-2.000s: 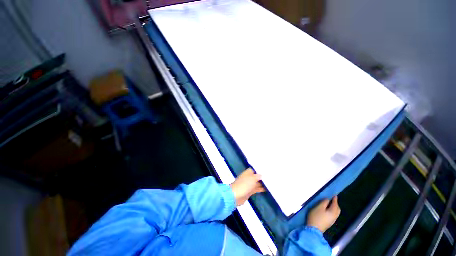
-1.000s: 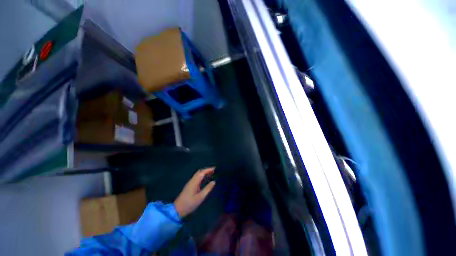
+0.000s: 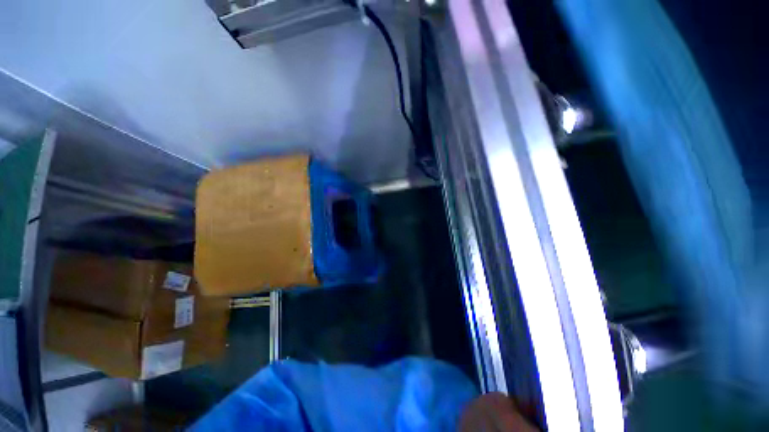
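Observation:
The long silver conveyor side rail [image 3: 540,202] runs from the top to the bottom, right of the middle. The blue carrier board [image 3: 666,169] shows as a blurred blue band to its right. My left hand [image 3: 497,413] is at the bottom edge, beside the rail, cut off by the picture's edge and blurred. Its fingers are hidden. The blue sleeve behind it crosses the bottom. My right hand is out of the picture.
A stool with blue legs and a brown cardboard top [image 3: 253,226] stands by the wall. Labelled cardboard boxes [image 3: 118,312] lie at the left under the green-topped side table [image 3: 18,219]. A black cable [image 3: 396,76] hangs by the wall. Metal rollers [image 3: 628,359] show beyond the rail.
The view has swung away from the white panel and come closer to the stool. My left hand has moved from over the floor to beside the rail. My right hand has left the view.

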